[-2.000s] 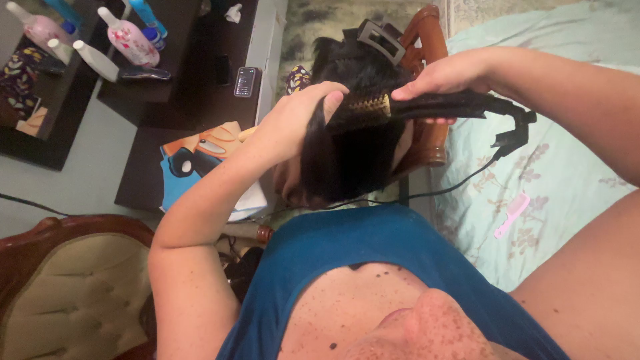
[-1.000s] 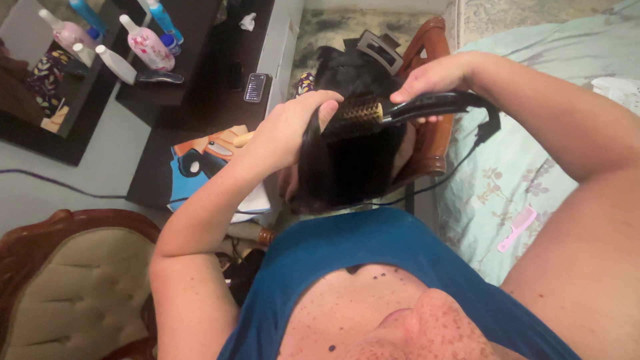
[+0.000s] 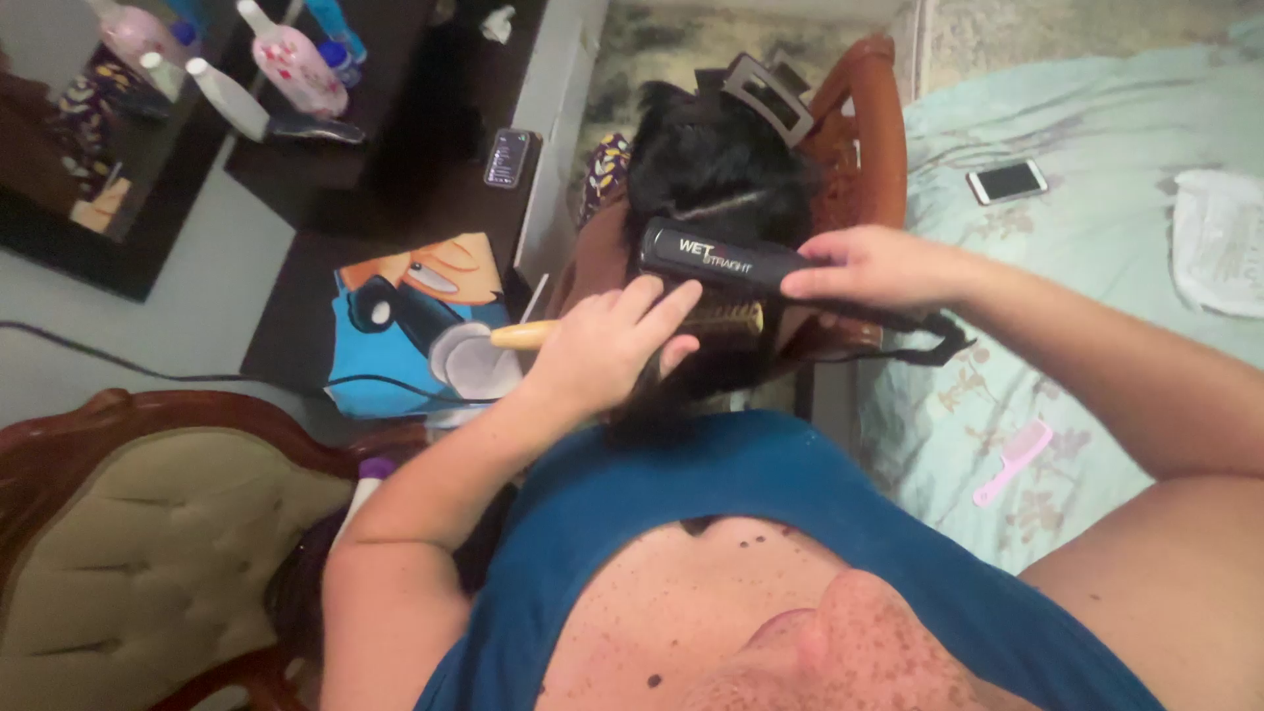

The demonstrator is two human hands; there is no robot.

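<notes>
A seated person's dark hair (image 3: 726, 168) lies in front of me, parted, with a large grey hair clip (image 3: 770, 99) in it. My left hand (image 3: 617, 341) holds a hairbrush with a pale wooden handle (image 3: 523, 336); its bristled end (image 3: 726, 318) lies against the lower hair. My right hand (image 3: 869, 267) grips a black hair straightener (image 3: 716, 259) by its handle end, just above the brush. Whether hair lies between its plates is hidden.
A carved wooden chair back (image 3: 879, 148) stands beside the person. On the bed (image 3: 1116, 118) lie a white phone (image 3: 1007, 182) and a pink comb (image 3: 1014, 462). The dark dresser (image 3: 405, 188) holds bottles and another phone (image 3: 512, 158). A tufted armchair (image 3: 148, 553) stands at lower left; a black cord (image 3: 197, 377) crosses there.
My right hand has turned the straightener, so its lettered outer face now shows above the brush. My left hand has shifted down toward my chest, and the brush's pale handle shows more fully.
</notes>
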